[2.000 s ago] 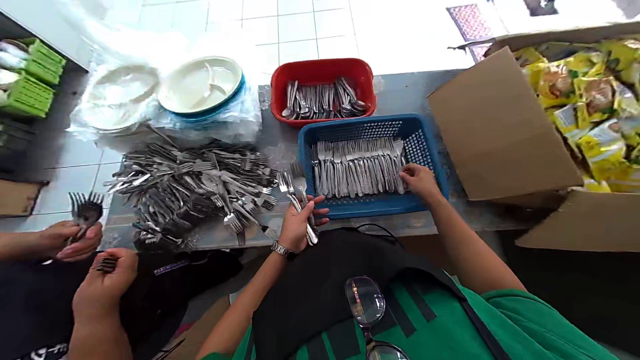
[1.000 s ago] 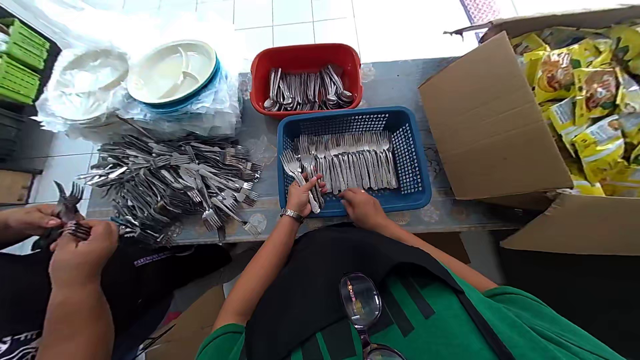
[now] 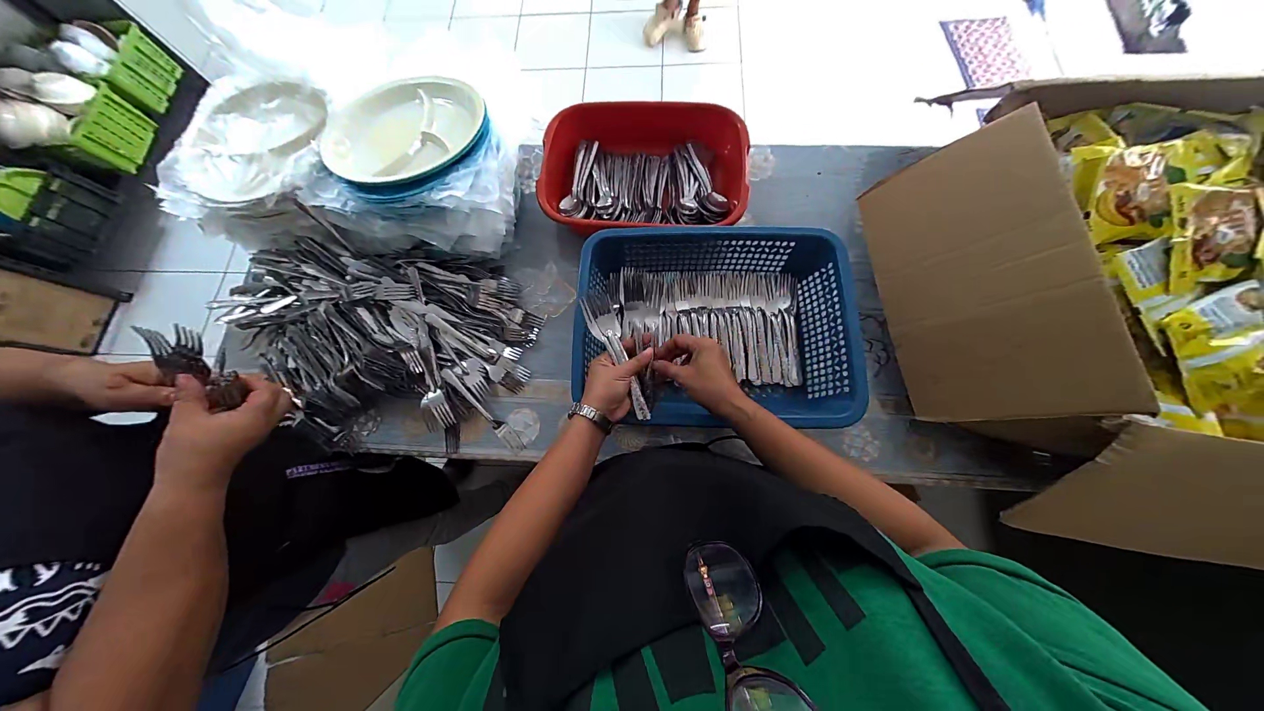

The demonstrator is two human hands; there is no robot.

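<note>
Metal forks (image 3: pixel 736 306) lie side by side in a blue plastic basket (image 3: pixel 851 326), tines toward the far side. Over the basket's near left part, my left hand (image 3: pixel 610 383) holds a few forks (image 3: pixel 604 321) by their handles. My right hand (image 3: pixel 703 373) is beside it, its fingertips at the fork handles; whether they grip one cannot be told. Left of the basket spreads a large heap of loose forks (image 3: pixel 395 326) on the table. Behind the basket stands a red plastic tub (image 3: pixel 644 117) of metal spoons (image 3: pixel 642 188).
A co-worker's hands (image 3: pixel 222 410) hold several forks at the left. Divided plates (image 3: pixel 405 133) on plastic wrap stand behind the heap. An open cardboard box (image 3: pixel 997 267) with yellow packets (image 3: pixel 1220 237) is at the right. Eyeglasses (image 3: pixel 726 592) hang on my chest.
My right hand has moved from the right part of the fork row to beside my left hand. My left hand, with forks, has moved from the basket's left side to over its near left part.
</note>
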